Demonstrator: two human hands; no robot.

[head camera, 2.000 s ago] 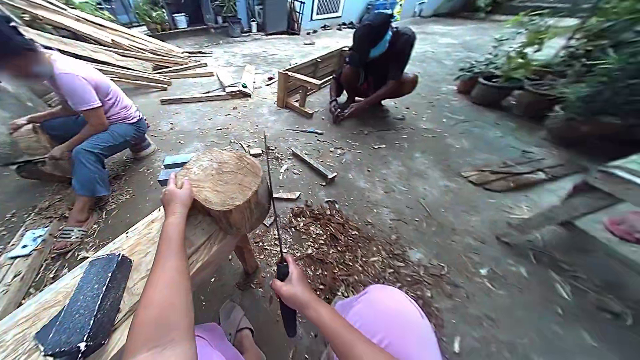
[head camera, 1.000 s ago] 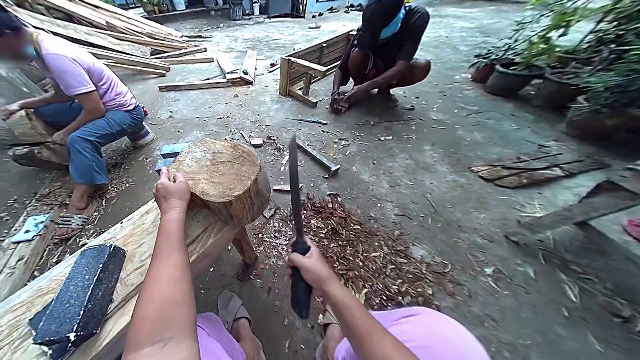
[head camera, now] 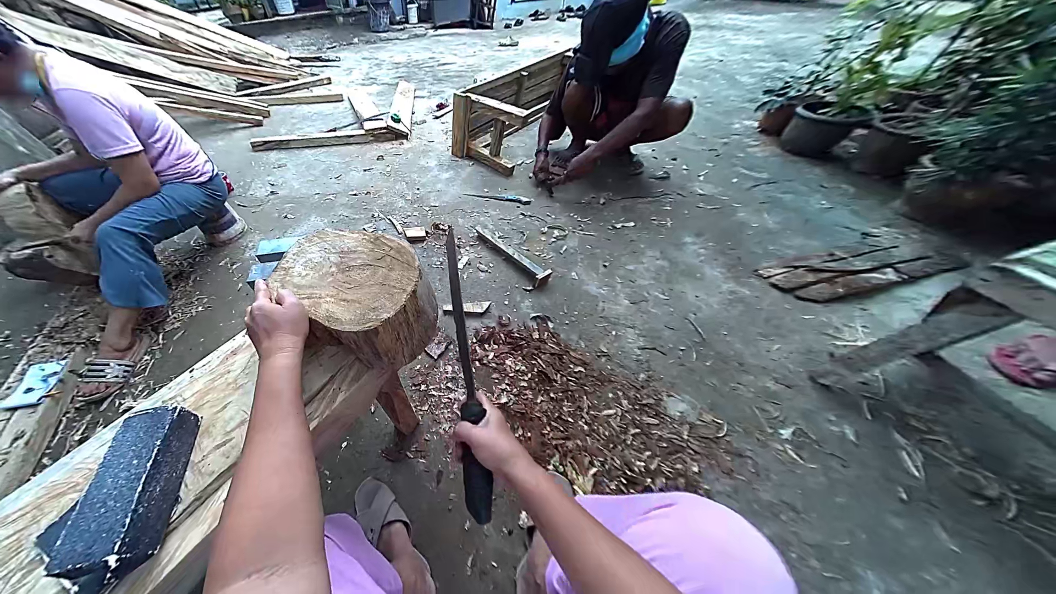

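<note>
My left hand (head camera: 277, 320) grips the near left edge of a round wooden log block (head camera: 351, 280), which rests on the end of a timber bench (head camera: 223, 384). In my right hand (head camera: 488, 433) is the black handle of a long-bladed knife (head camera: 459, 313). Its narrow dark blade points up and away, just right of the block, apart from it. Behind the block's left side show blue blocks (head camera: 276, 247). A dark, speckled rectangular block (head camera: 124, 491) lies on the bench, left of my left forearm.
Wood chips (head camera: 577, 404) are heaped on the concrete beyond my feet. One person (head camera: 124, 157) sits at the left; another (head camera: 623, 91) squats ahead beside a wooden frame (head camera: 495, 107). A metal-ended bar (head camera: 513, 257) lies on the ground. Potted plants (head camera: 817, 128) stand at the right.
The knife stays in my right hand, its blade turning between frames. My left hand remains at the log block's edge.
</note>
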